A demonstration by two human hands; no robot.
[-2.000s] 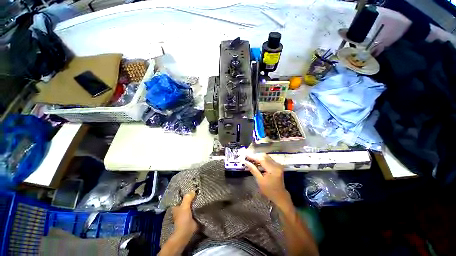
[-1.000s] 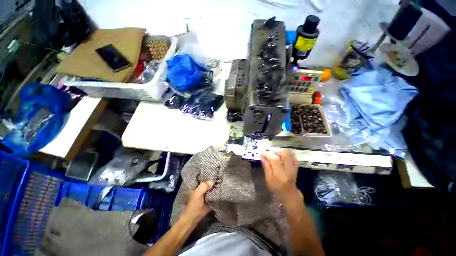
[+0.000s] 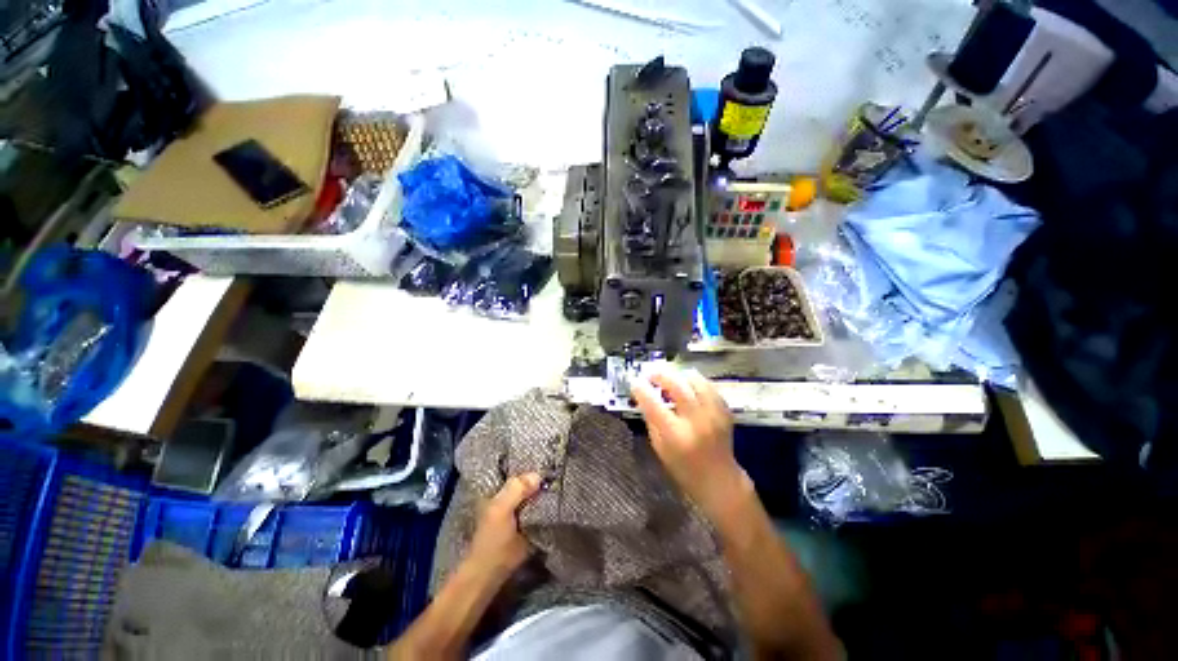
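Note:
The brown-grey woven garment (image 3: 601, 484) lies over my lap, its upper edge just below the table's front edge. My left hand (image 3: 506, 523) grips a fold of it, thumb on top near a small dark spot. My right hand (image 3: 685, 420) is raised at the front end of the button-sewing machine (image 3: 650, 220), fingertips at the shiny metal clamp (image 3: 633, 378). Whether the fingertips hold a button cannot be seen. The button tray (image 3: 771, 307), full of dark buttons, stands right of the machine.
A black bottle (image 3: 745, 110) and a small keypad panel (image 3: 740, 213) stand behind the tray. Light blue cloth (image 3: 930, 258) lies right. A blue bag (image 3: 452, 203) and white basket (image 3: 278, 248) are left. Blue crates (image 3: 246, 527) with garment pieces (image 3: 213, 607) are lower left.
Since one second ago the view has shifted, so the machine appears further left. The right fingertips are now closer to the clamp. The left hand still holds the garment fold.

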